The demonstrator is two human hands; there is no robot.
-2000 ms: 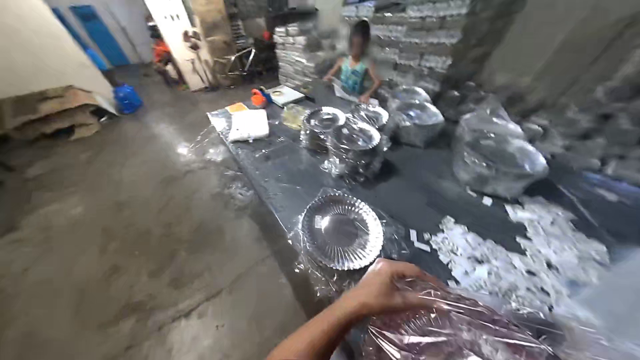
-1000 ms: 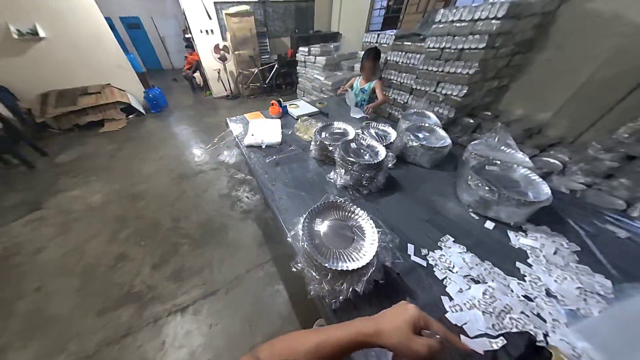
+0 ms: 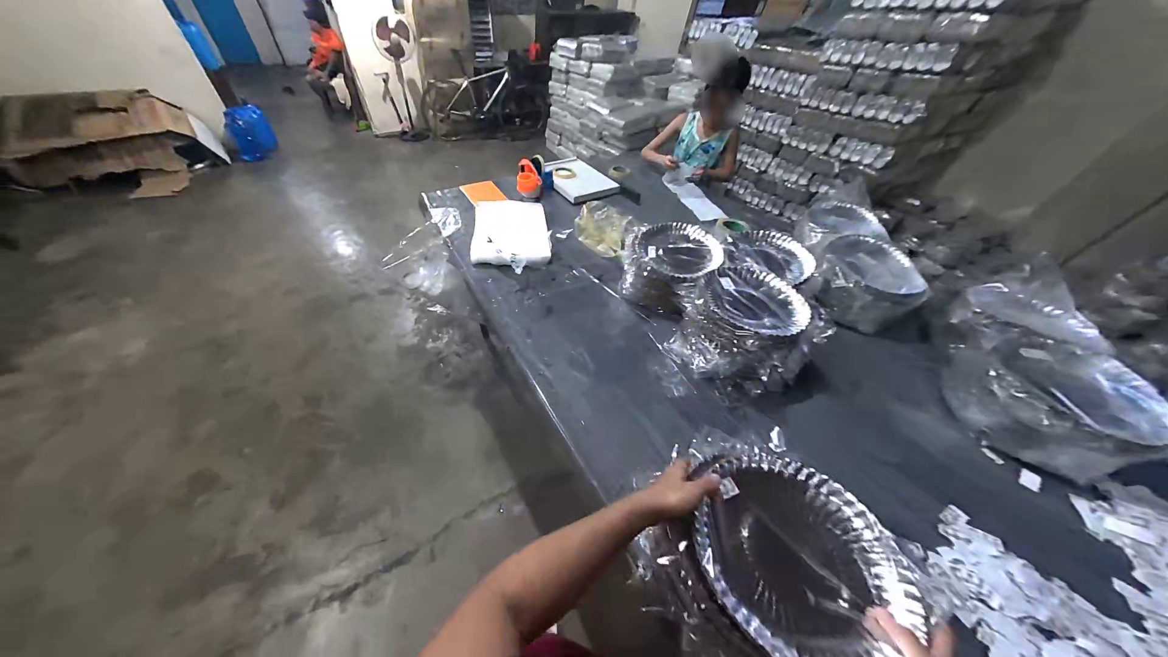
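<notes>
A round silver plate with a fluted rim (image 3: 794, 557), in clear film, lies at the near edge of the dark table, over more wrapped plates. My left hand (image 3: 683, 493) grips its upper left rim, close to a small white label. At its lower right rim is my right hand (image 3: 903, 631), blurred and partly cut off by the frame, its fingers on the edge. Many small printed paper slips (image 3: 1022, 584) lie scattered to the right. Beyond stand film-wrapped stacks of similar plates (image 3: 753, 306).
Large bagged plates (image 3: 1058, 383) stand on the right. A white folded bundle (image 3: 511, 233), an orange container (image 3: 529, 180) and a white box (image 3: 581, 182) are at the table's far end, near a seated person (image 3: 701, 141). The table's long left edge (image 3: 547, 411) borders the concrete floor.
My left hand has come onto the plate's rim, and my right hand now shows at its lower right. Earlier the plate lay untouched on the stack. The view has shifted.
</notes>
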